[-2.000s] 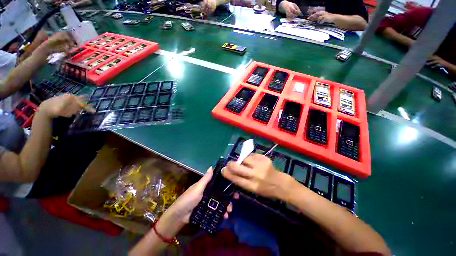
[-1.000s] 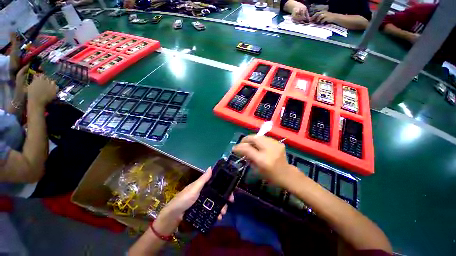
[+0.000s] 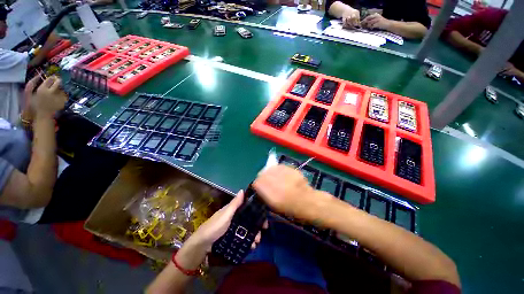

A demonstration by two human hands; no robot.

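Observation:
My left hand (image 3: 221,224) holds a black keypad phone (image 3: 237,232), tilted, keys towards me, over the table's near edge. My right hand (image 3: 282,186) is closed over the phone's screen end and hides most of it. A thin dark stick-like tool (image 3: 306,163) pokes out beyond my right fingers, and a pale whitish piece (image 3: 272,160) shows above them. A lens sheet (image 3: 351,198) with black-framed windows lies at the table edge, partly under my right forearm.
An orange-red phone tray (image 3: 345,155) holds black phones, two pale unfinished phones (image 3: 378,107) and a white slip (image 3: 351,99). A fuller lens sheet (image 3: 158,126) lies left. A cardboard box (image 3: 109,201) below holds yellow frames. A neighbour's arms are at far left; another tray (image 3: 135,63) lies there.
My right hand has moved down and left onto the phone's screen end, now covering it. The white piece shows less. Handsets on the far line have shifted right.

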